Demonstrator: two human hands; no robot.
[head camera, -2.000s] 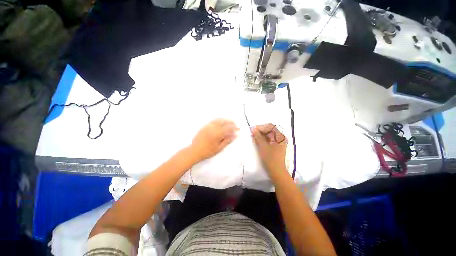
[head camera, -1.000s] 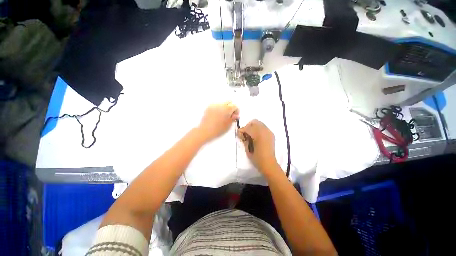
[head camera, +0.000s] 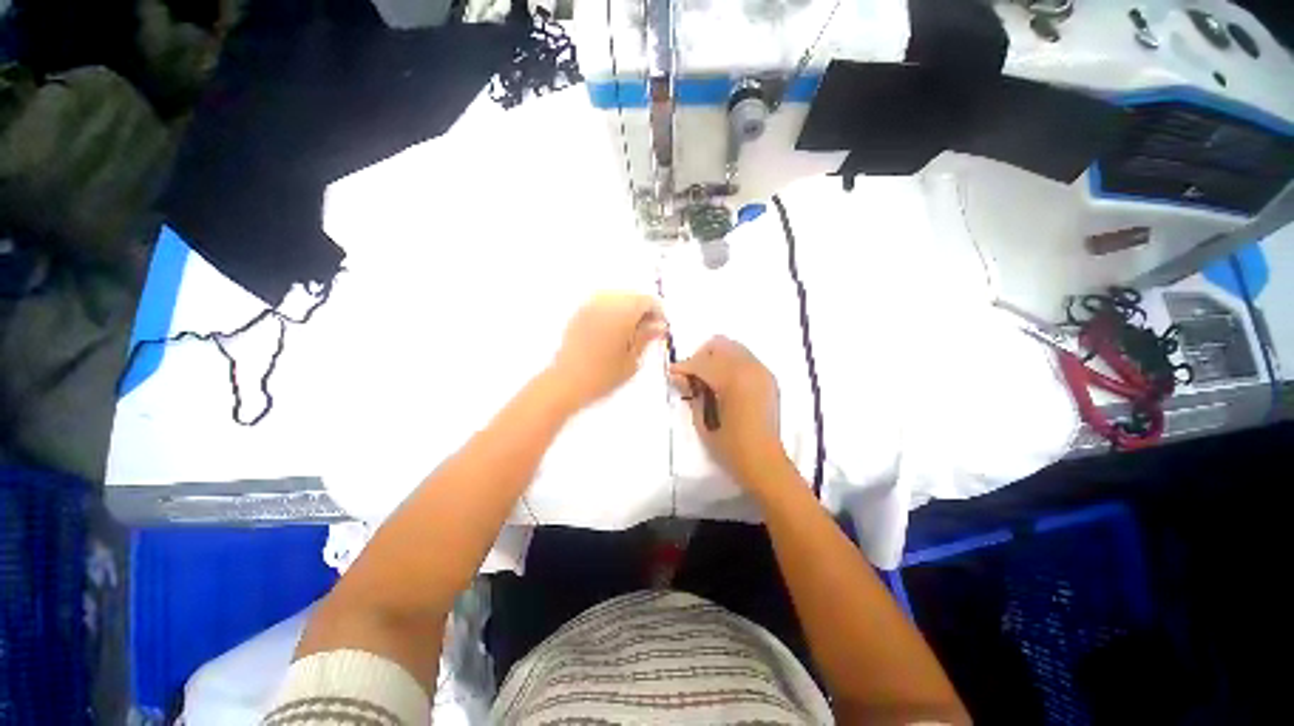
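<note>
A bright white fabric panel (head camera: 454, 298) lies flat over the table and under the presser foot (head camera: 660, 220). One black cord line (head camera: 803, 312) runs down the panel at the right. A second black cord (head camera: 671, 348) runs from near the foot towards me between my hands. My right hand (head camera: 727, 397) pinches this cord, with a dark end showing at the fingers. My left hand (head camera: 610, 345) has its fingertips together beside the cord on the panel; whether they grip the cord or the fabric is hard to tell.
Red-handled scissors (head camera: 1100, 390) with black cord scraps lie at right. A black cloth (head camera: 284, 142) and tangled cord pile (head camera: 537, 64) are at upper left, with a loose wavy cord (head camera: 253, 376) below. The machine head (head camera: 773, 43) stands ahead. Blue crates (head camera: 213, 589) are below.
Over two seconds the view has shifted. My left hand has moved up to the cord, closer to my right hand. In the last second the hands have barely moved.
</note>
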